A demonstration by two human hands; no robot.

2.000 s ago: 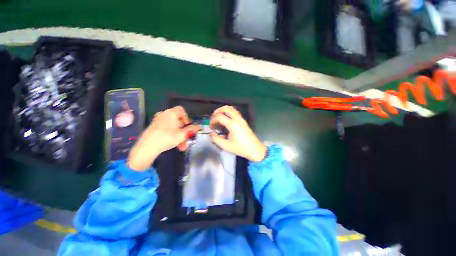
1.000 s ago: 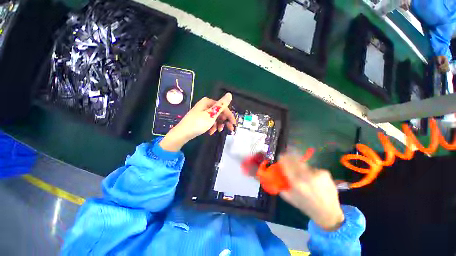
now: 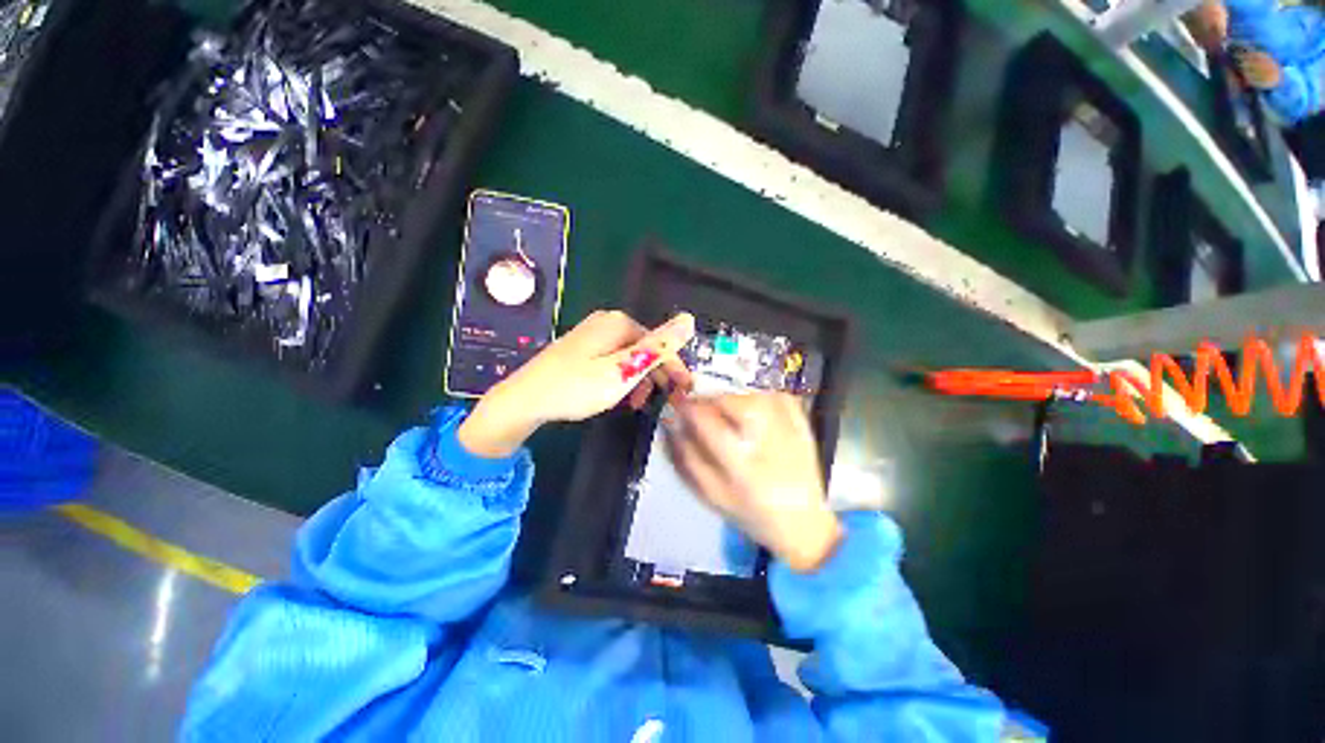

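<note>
An open tablet unit (image 3: 671,515) lies in a black foam tray (image 3: 596,501), its silver-white area partly covered by my hands. Its mainboard (image 3: 741,357), with teal and yellow spots, shows at the far end. My left hand (image 3: 596,370) is over the tablet's upper left edge, thumb and fingers near the board, with a red patch near the thumb. My right hand (image 3: 748,457) is blurred over the tablet, its fingertips close to the left fingers. I cannot tell whether either hand holds a small part.
A smartphone (image 3: 506,298) lies left of the tray. Beyond it is a parts bin (image 3: 436,211) of black-silver strips. An orange air gun (image 3: 1003,382) with a coiled hose (image 3: 1228,380) is at right. More trayed tablets (image 3: 855,70) lie beyond the white edge. Another person's hands (image 3: 1253,66) show top right.
My right hand has let go of the orange air gun, which is back at the right, and has moved left beside my left hand. My left hand stays near the board.
</note>
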